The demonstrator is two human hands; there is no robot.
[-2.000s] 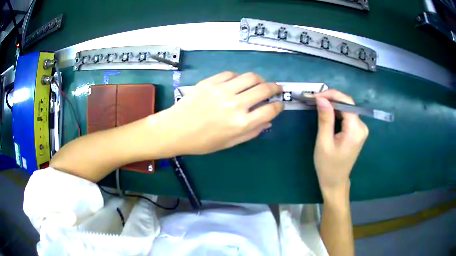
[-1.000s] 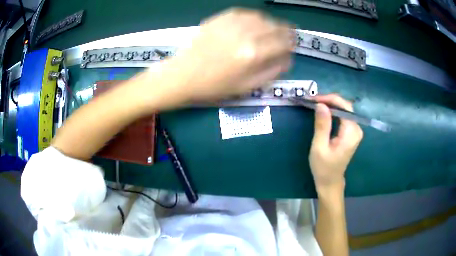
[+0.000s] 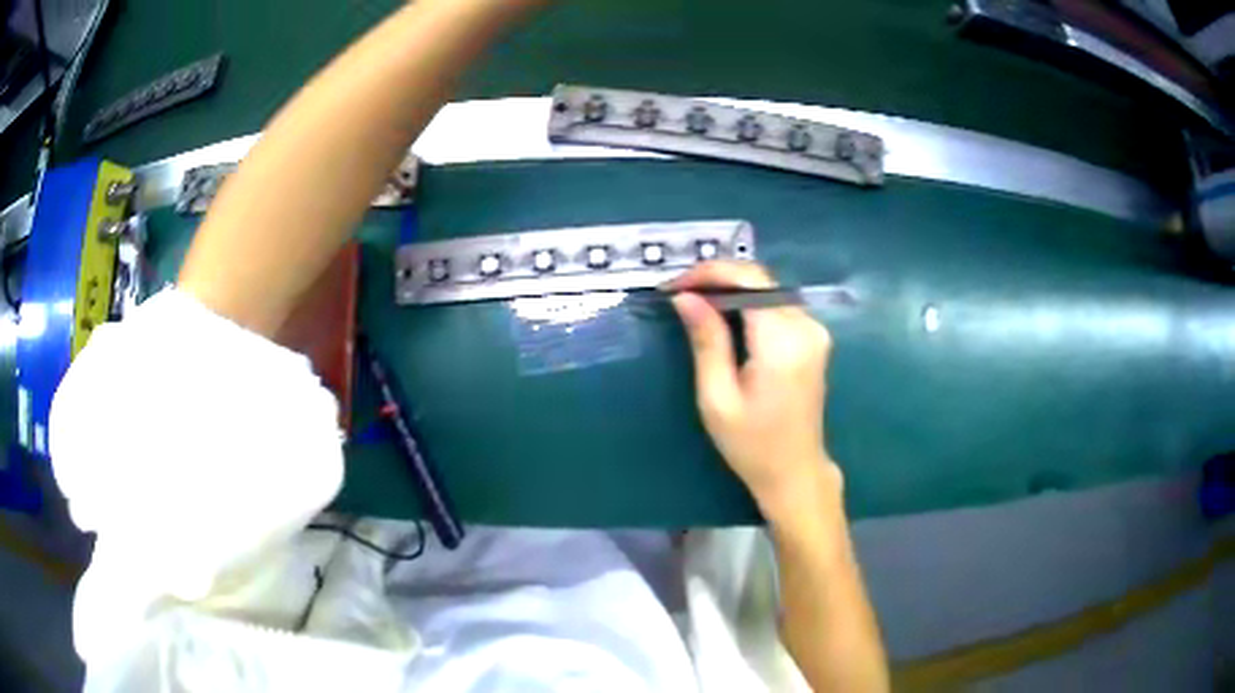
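Note:
A grey carrier bar (image 3: 569, 282) lies on the green mat in front of me, with a row of several small squarish components, pale in the centre. My right hand (image 3: 759, 359) holds flat grey tweezers (image 3: 779, 297) pen-like, just below the bar's right end. A clear sheet with fine dots (image 3: 580, 339) lies against the bar's lower edge, partly washed out by glare. My left forearm reaches up past the top edge; my left hand is out of the picture.
A second carrier bar (image 3: 718, 133) lies on the pale rail (image 3: 1002, 167). A black pen (image 3: 413, 454) lies left of the sheet. My left arm partly hides the reddish-brown plate (image 3: 332, 339) and another bar (image 3: 203, 186). The blue-and-yellow box (image 3: 61, 271) stands far left.
My left hand has moved from over the bar up and out at the top. The bar and sheet now show uncovered. The view has shifted; my right hand still holds the tweezers near the bar's right end.

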